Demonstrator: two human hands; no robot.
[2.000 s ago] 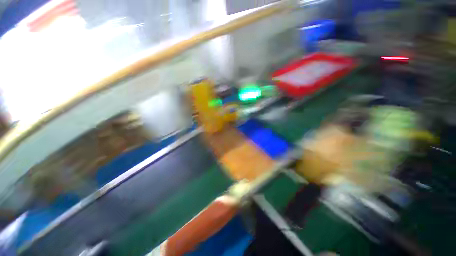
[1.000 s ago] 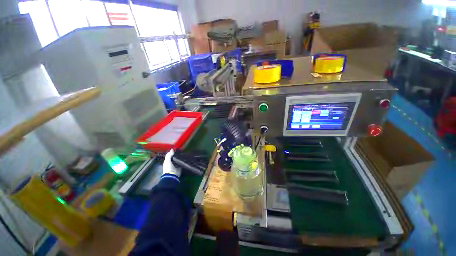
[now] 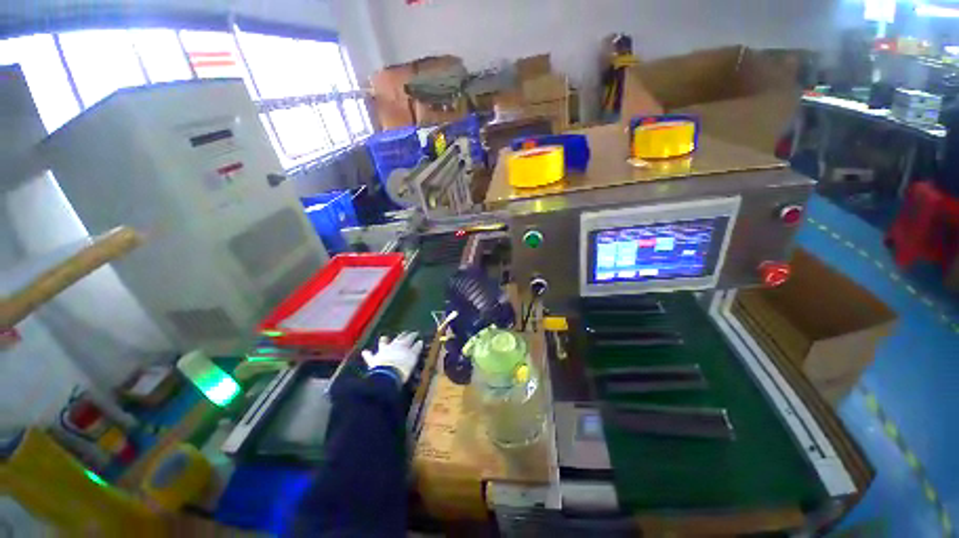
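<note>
My left hand, in a white glove and dark sleeve, is over the green side conveyor, left of the bottle. Its fingers are spread and no piece shows in it. Several flat dark pieces lie spaced across the green infeed belt below the touchscreen. My right hand is not in view.
A clear bottle with a green lid stands on a small brown carton, by a black ribbed hose. A red tray is left. Yellow tape rolls sit on the machine. An open carton is right.
The view has steadied and shifted slightly. A second ago several dark pieces lay at my left hand; now they do not show there, and the fingers are spread. The infeed belt pieces look much the same.
</note>
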